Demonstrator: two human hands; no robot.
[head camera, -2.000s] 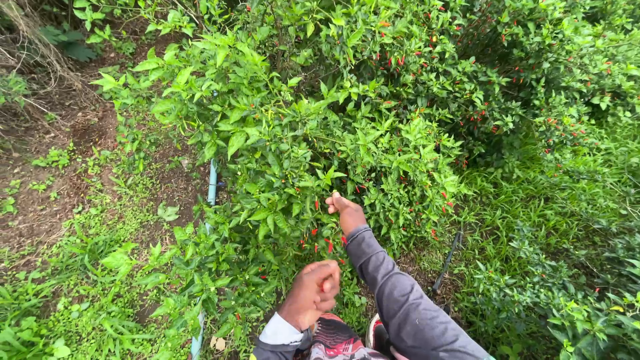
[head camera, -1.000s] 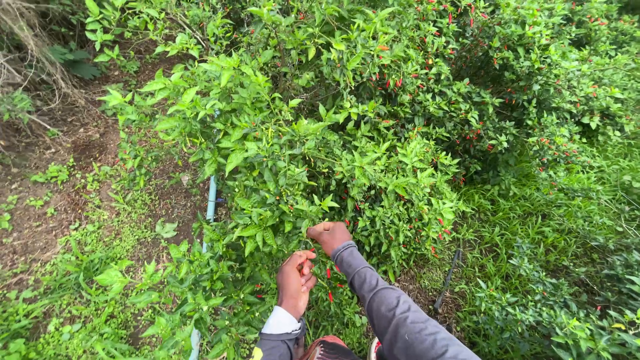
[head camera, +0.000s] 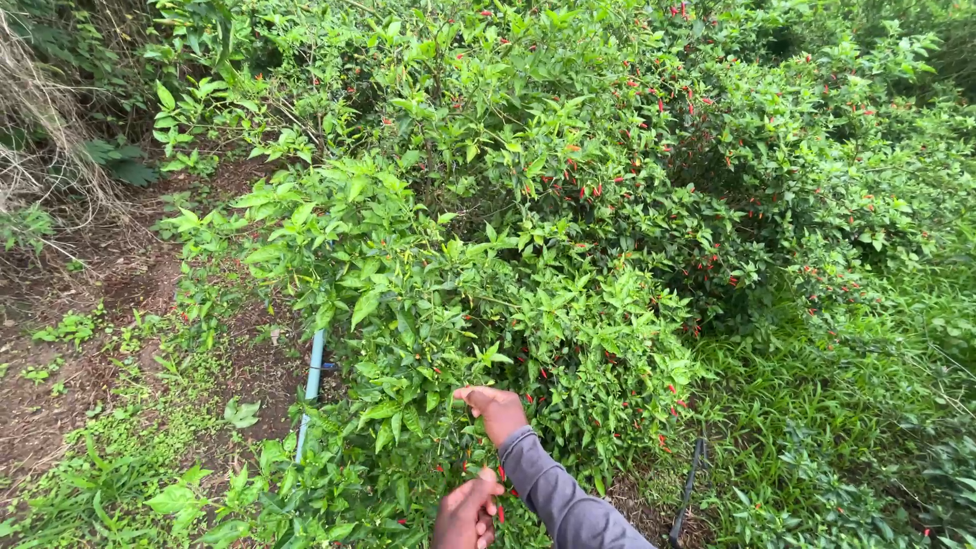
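Observation:
A leafy chili pepper bush (head camera: 579, 305) with small red chilies fills the middle of the view. At its near side my right hand (head camera: 494, 412), in a grey sleeve, reaches into the leaves with its fingertips at a stem; whether a chili is between them cannot be told. Lower down, at the bottom edge, my left hand (head camera: 467, 509) has curled fingers beside some red chilies (head camera: 501, 512). Its palm is turned away, so what it may hold is hidden.
A light blue pipe (head camera: 314, 374) runs along the ground left of the bush. Dry brush (head camera: 46, 137) lies at the upper left. A black hose or stake (head camera: 688, 488) stands in the grass at the lower right. Further chili bushes grow behind.
My left hand has moved lower, toward the bottom edge, and apart from my right hand, which stays at the near side of the bush.

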